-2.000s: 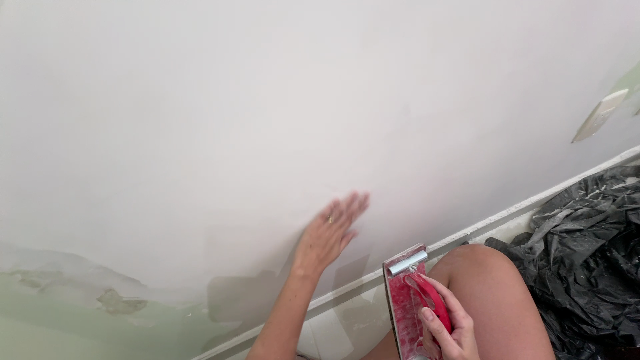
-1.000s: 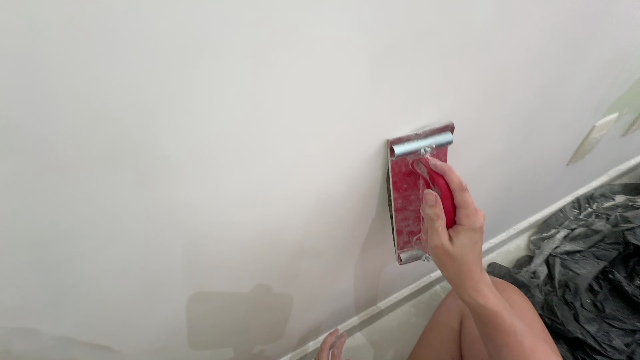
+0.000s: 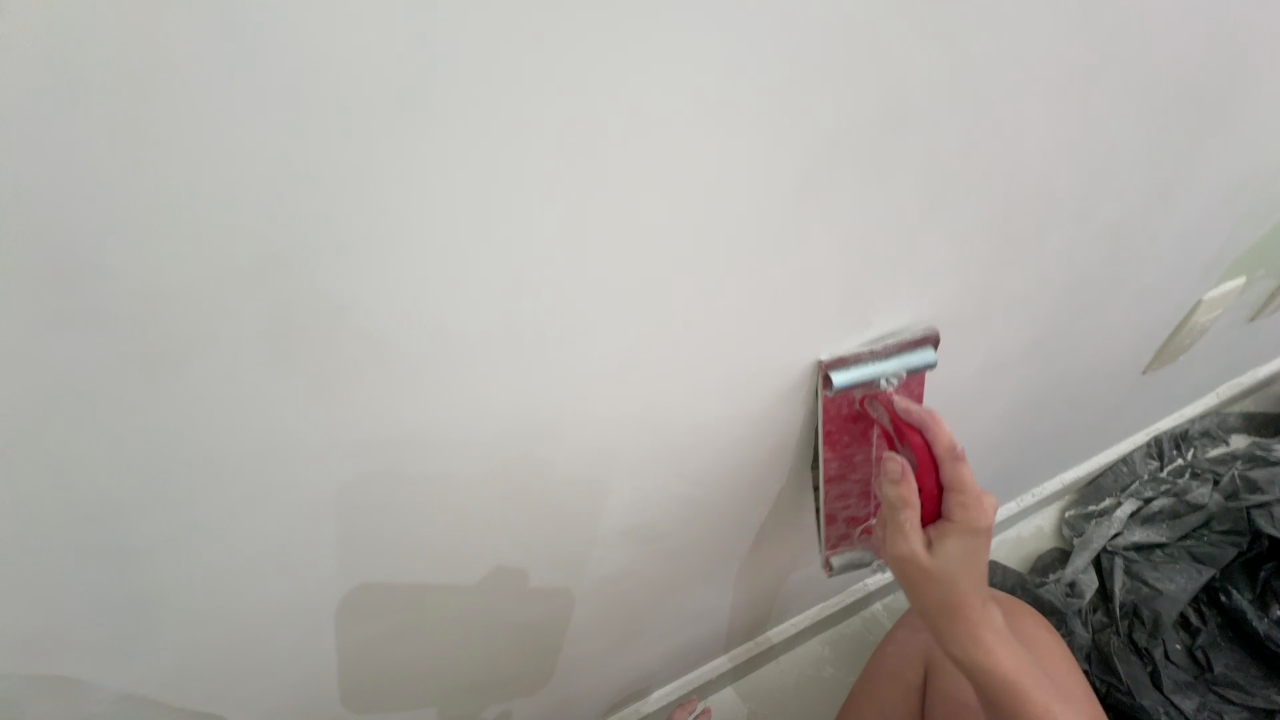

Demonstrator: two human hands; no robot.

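My right hand (image 3: 935, 500) grips the red handle of a hand sander (image 3: 850, 460), whose dusty red plate has a metal clamp bar at each end. The sander lies against the white wall (image 3: 600, 250), low down and just above the baseboard. Only the fingertips of my left hand (image 3: 690, 710) show at the bottom edge, near the baseboard; the rest is out of view, and whether it holds anything cannot be told.
A white baseboard (image 3: 1130, 450) runs diagonally along the wall's foot. Crumpled black plastic sheeting (image 3: 1180, 560) lies on the floor at right, by my bent knee (image 3: 1000, 650). An outlet-like white plate (image 3: 1195, 325) is on the wall at right.
Two seconds ago my left hand was on the wall and the sander was by my knee. The sander has since come up against the wall, and my left hand has dropped to the bottom edge.
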